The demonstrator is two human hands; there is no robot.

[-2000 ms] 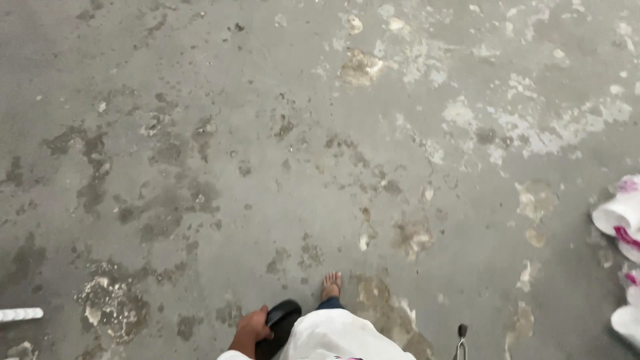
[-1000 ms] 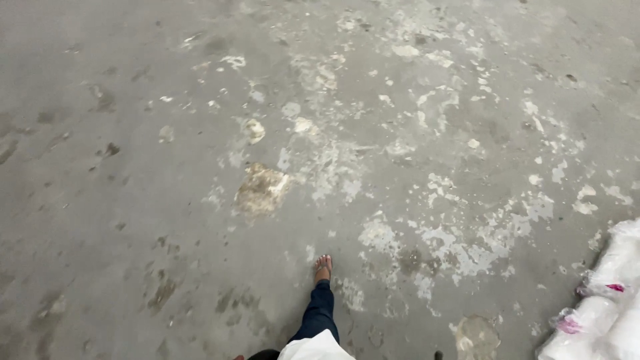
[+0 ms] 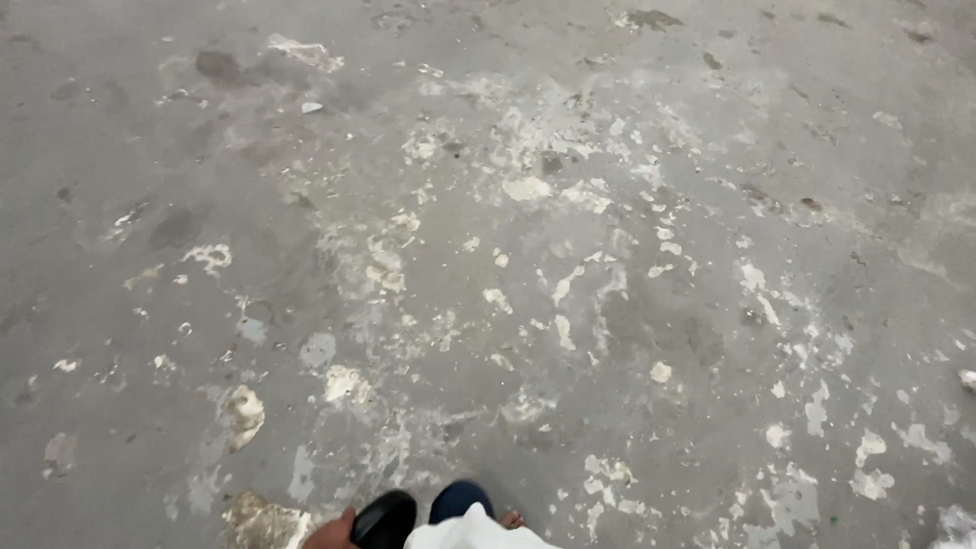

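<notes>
At the bottom edge of the head view my left hand (image 3: 332,532) grips a black rounded object (image 3: 386,520), whose kind I cannot tell; only part of the hand shows. Right beside it are a dark blue trouser leg (image 3: 460,499) and the white cloth of my garment (image 3: 476,531). Part of a bare foot (image 3: 512,520) shows to the right of the cloth. My right hand is out of the frame.
A grey, worn floor (image 3: 488,305) with pale patches and stains fills most of the view. Translucent white plastic (image 3: 958,526) shows at the lower right corner.
The view has moved across the floor as I walk. The white bags at the right have mostly left the frame. The hand with the black object, barely visible one second ago, shows again.
</notes>
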